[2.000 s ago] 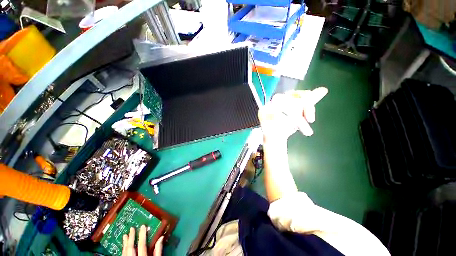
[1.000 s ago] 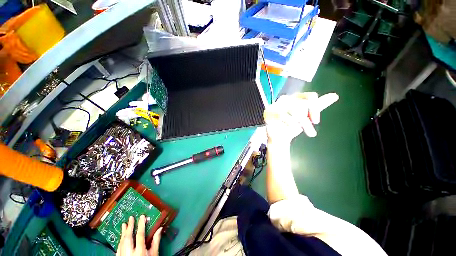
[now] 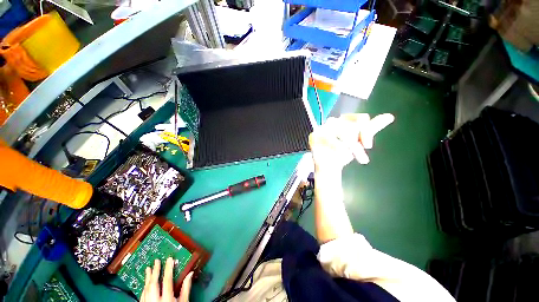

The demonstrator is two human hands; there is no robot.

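Note:
A green printed circuit board sits in a reddish-brown fixture at the lower left. My left hand, cut off by the bottom edge, rests spread fingers on the board. My right hand is stretched out beyond the bench edge, overexposed, with a finger extended and nothing visible in it. An orange electric screwdriver points its black nose towards the parts. A torque wrench lies on the mat. Small silver fasteners fill a round dish; longer silver pieces fill a black tray.
A black slotted magazine rack stands behind the wrench, with green board edges at its left side. Yellow-handled cutters lie beside it. Blue paper trays stand behind. Black stacked bins are at the right.
The view has shifted slightly. The screwdriver has swung a little, its nose now above the round dish's upper edge. Both hands keep nearly the same pose.

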